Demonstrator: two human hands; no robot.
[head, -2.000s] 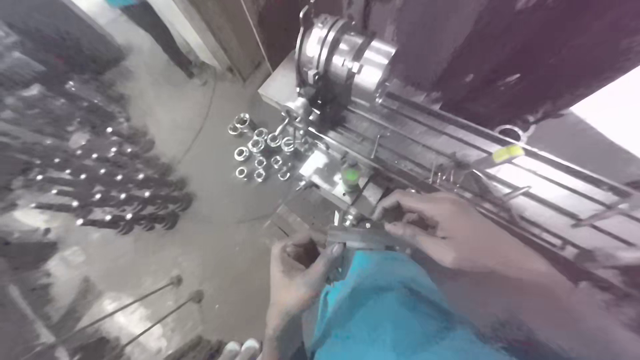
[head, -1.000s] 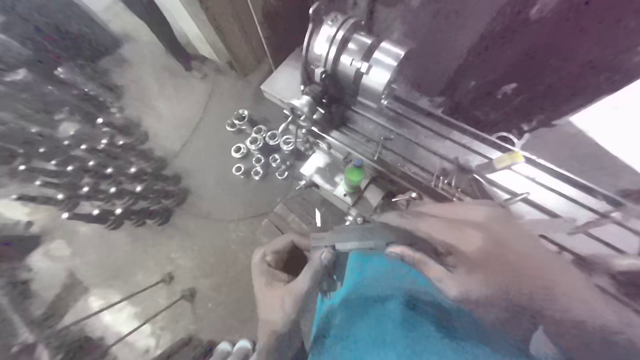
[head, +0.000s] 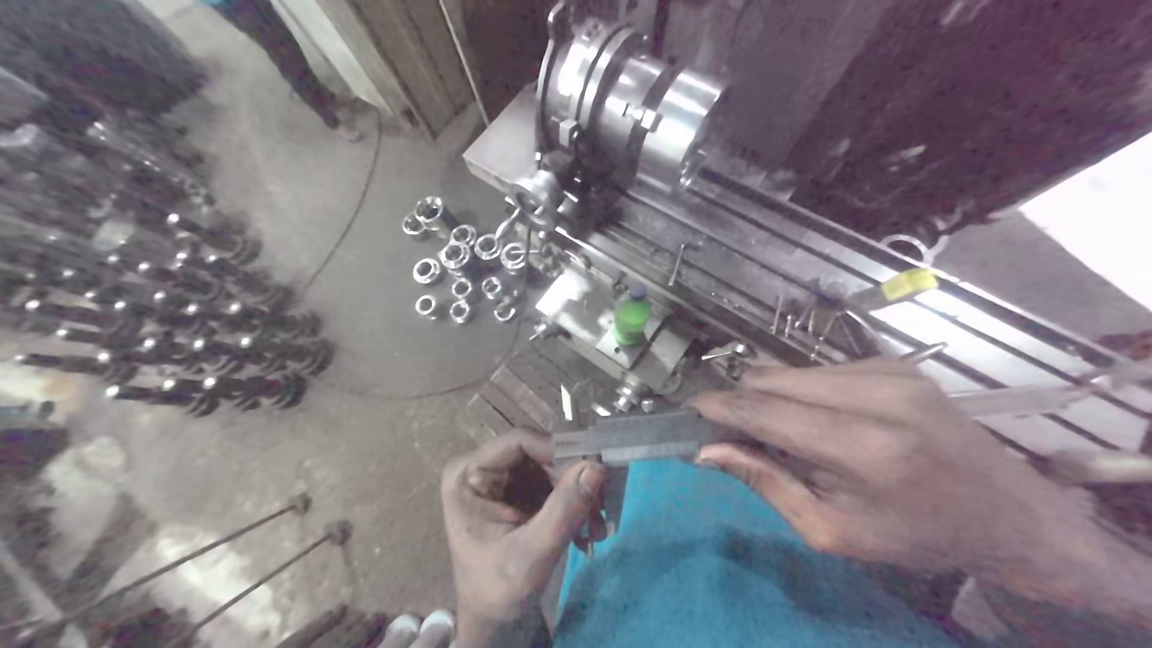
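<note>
A metal vernier caliper (head: 643, 434) is held level between my hands, in front of a blue garment. My left hand (head: 513, 522) grips its jaw end at the lower centre, with the thumb and fingers pinched at the jaws. Whether a small part sits between the jaws cannot be told. From the right, my right hand (head: 837, 450) holds the sliding part and the beam, thumb below and fingers above. Just beyond the caliper, a green bottle (head: 633, 317) with a dark cap stands on a metal plate (head: 567, 301) of the machine.
Behind is a lathe-like machine with a large metal chuck (head: 666, 112) and long bed rails (head: 810, 234). Several metal rings (head: 454, 256) lie on the floor left of it. Many dark rods with shiny ends (head: 171, 346) stand farther left. A person's leg (head: 288, 63) shows at the top left.
My right hand has closed in around the caliper's beam, and the caliper is seen more plainly between both hands. My left hand stays at the jaw end.
</note>
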